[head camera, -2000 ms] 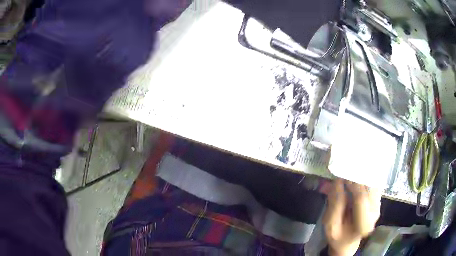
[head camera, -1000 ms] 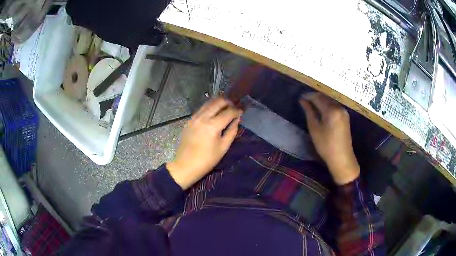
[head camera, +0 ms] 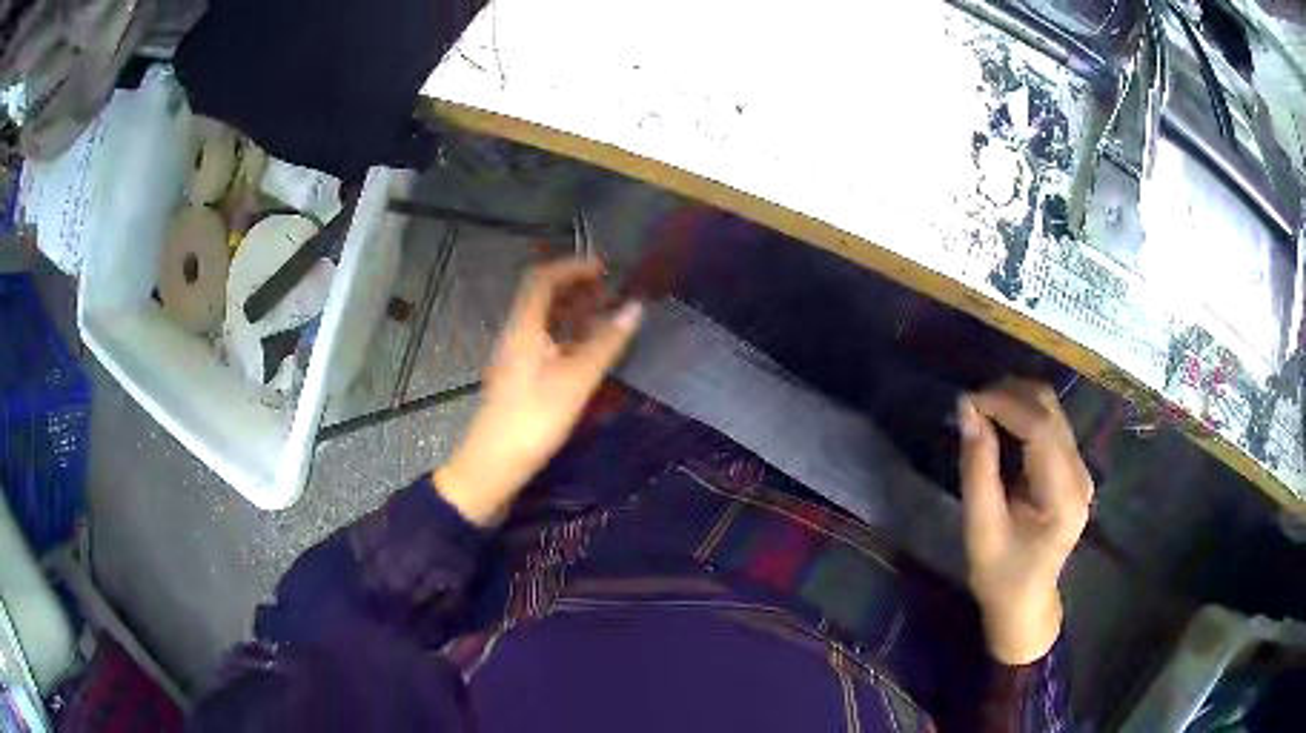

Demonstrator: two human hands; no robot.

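A pale grey strip [head camera: 781, 418] lies slantwise across the plaid cloth on my lap, with dark material [head camera: 816, 322] beside it under the table edge. My left hand [head camera: 544, 372] is at the strip's left end, blurred, its thumb and fingers apart with nothing visible between them. My right hand [head camera: 1028, 501] is near the strip's right end, below the table edge, with fingers curled. The dark background hides whether it holds anything.
The white worn table [head camera: 745, 108] with its wooden edge lies ahead. Metal machine parts [head camera: 1217, 158] are at the upper right. A white bin [head camera: 344, 344] with rolls stands at left, beneath hanging black cloth [head camera: 315, 72]. A blue crate [head camera: 43, 387] is far left.
The view swung from the machine down to the lap. Since one second ago, my left hand has moved left and opened, and my right hand has moved right and down. More grey strip shows between them.
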